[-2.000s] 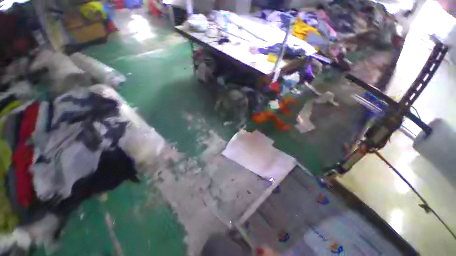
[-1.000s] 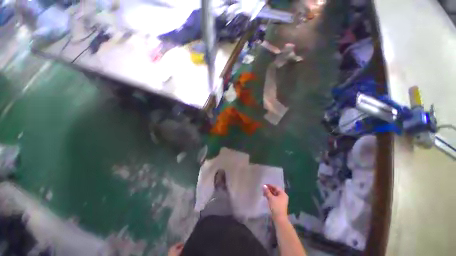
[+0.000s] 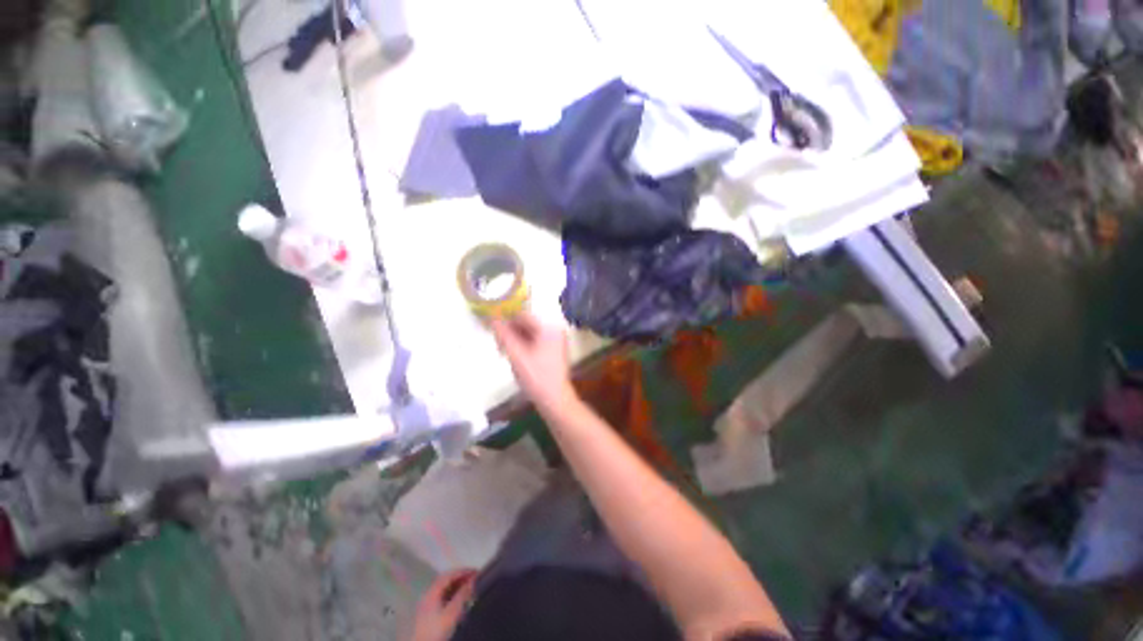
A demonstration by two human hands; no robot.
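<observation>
A yellow packing tape roll (image 3: 493, 281) is at the near part of the white side table (image 3: 433, 257), its round hole facing up. My right hand (image 3: 535, 359) reaches over the table's near edge, its fingertips closed on the roll's near rim. My left hand (image 3: 445, 605) is low at the bottom edge of the picture, beside my dark clothing, partly cut off. Its fingers look curled, and whether it holds anything cannot be seen.
Dark grey cloth (image 3: 583, 169), a crumpled dark plastic bag (image 3: 652, 286), shears (image 3: 798, 119) and white cloth (image 3: 821, 188) lie on the table. A bottle (image 3: 301, 251) stands left. A metal bar (image 3: 919, 294) juts out right. Scraps litter the floor.
The view has turned and come close to the side table. My right hand, earlier over the floor with nothing visible in it, is now at the tape roll. My left hand remains low.
</observation>
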